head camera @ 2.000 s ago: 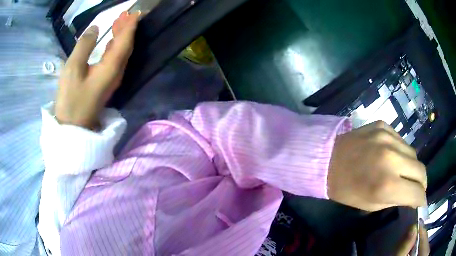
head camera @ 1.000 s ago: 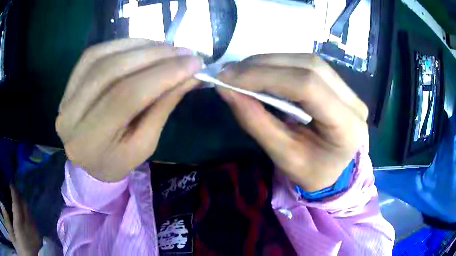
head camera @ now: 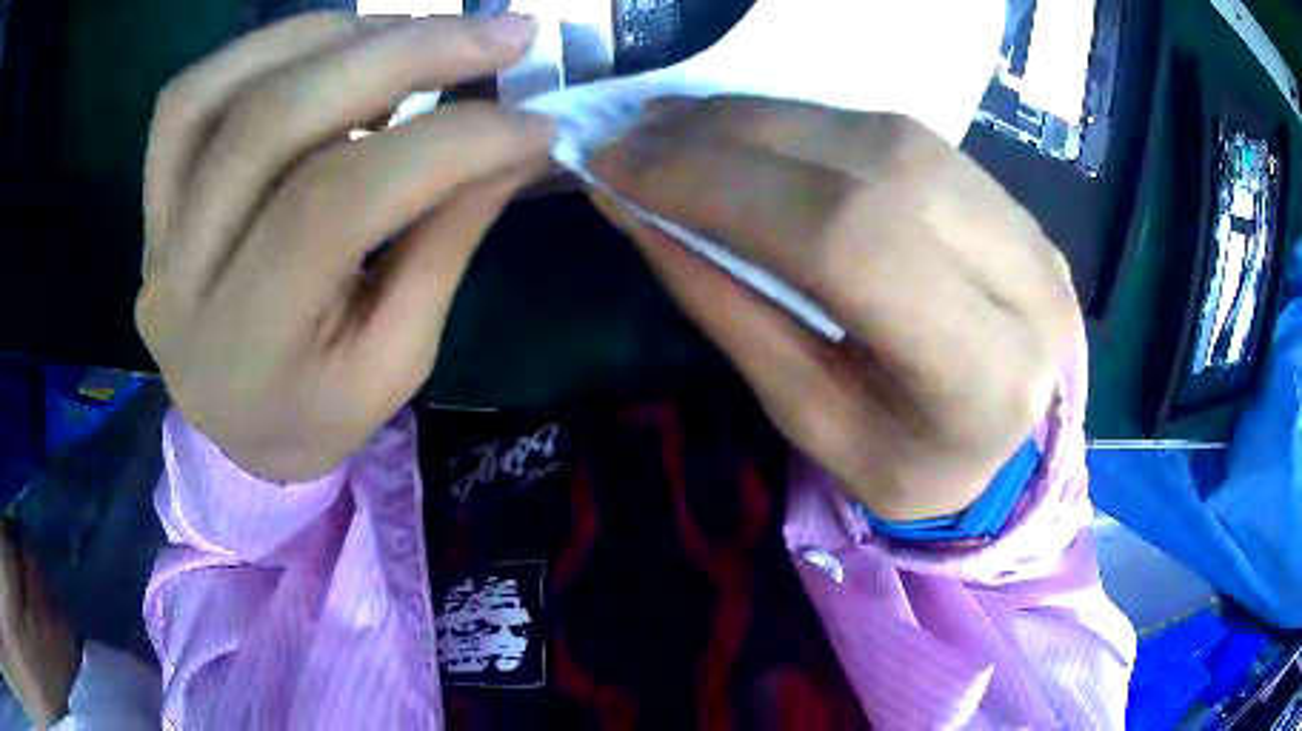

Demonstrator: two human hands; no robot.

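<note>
A white sheet (head camera: pixel 885 54) is held by my right hand (head camera: pixel 871 286), its folded edge showing between thumb and fingers and a broad part spreading above the hand. My left hand (head camera: pixel 307 236) pinches at the sheet's left corner with thumb and index finger, close to my right fingertips. Whether a small piece is between the left fingertips cannot be told. Behind the hands at the top lies an opened tablet (head camera: pixel 1050 72) with silvery parts, largely covered by the sheet and hands.
Another tablet (head camera: pixel 1237 264) in a black tray (head camera: pixel 1179 229) lies at the right on the dark green surface. A person's blue sleeve (head camera: pixel 1264 493) is at the right edge. Another person's hand (head camera: pixel 32 628) is at the lower left edge.
Since one second ago the sheet has opened out above my right hand. Both hands have risen slightly in view. Earlier, my view was turned aside towards a neighbouring worker.
</note>
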